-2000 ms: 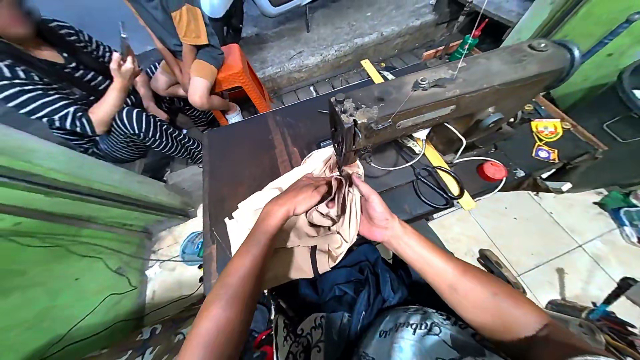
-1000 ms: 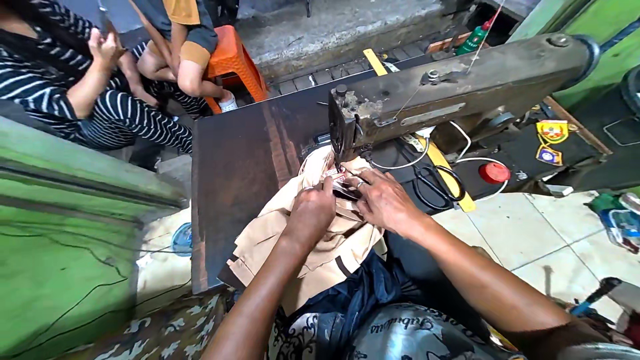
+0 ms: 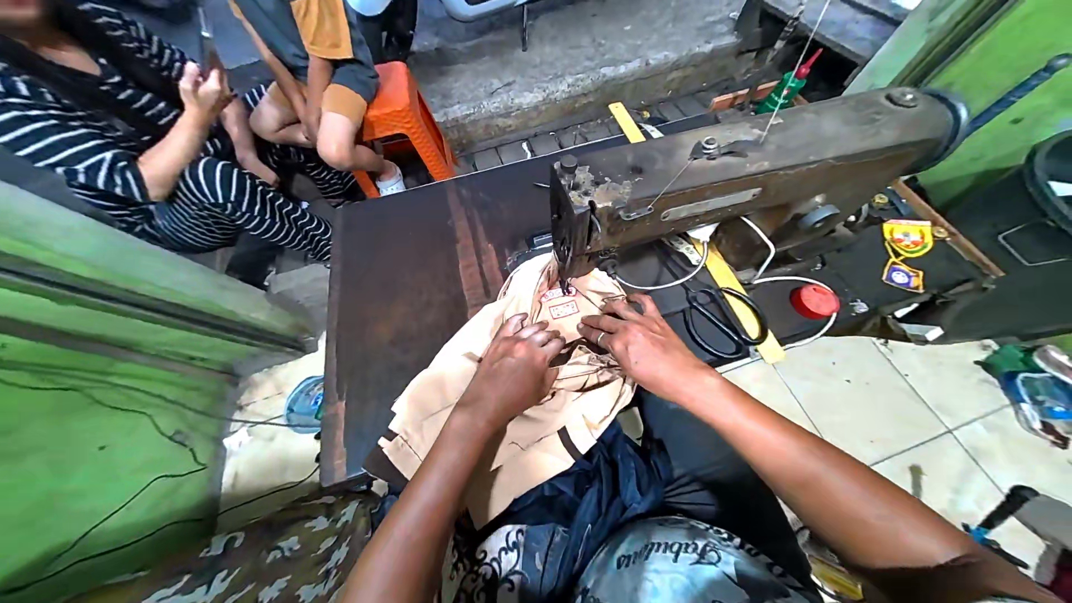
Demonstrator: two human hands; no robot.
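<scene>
A beige garment (image 3: 452,377) with dark trim lies bunched on the sewing table, its upper part under the needle of an old industrial sewing machine (image 3: 754,159). Small patches with red-edged writing (image 3: 563,308) lie flat on the cloth by the presser foot. Pressed on the fabric left of and below these patches is my left hand (image 3: 515,368), its fingers bent. My right hand (image 3: 641,339), with a ring on one finger, rests on the cloth to their right, fingers spread. Neither hand plainly pinches the cloth. Dark blue fabric (image 3: 586,494) lies over my lap.
Black-handled scissors (image 3: 720,327) lie over a yellow ruler (image 3: 775,347) at right, near a red round container (image 3: 814,301) and embroidered badges (image 3: 908,239). A green bottle (image 3: 783,94) stands behind the machine. Two people sit at upper left, one on an orange stool (image 3: 402,113).
My hands were close together on bunched cloth at the needle; they are now lower and farther apart. The cloth by the needle is flatter, and its patches show more fully.
</scene>
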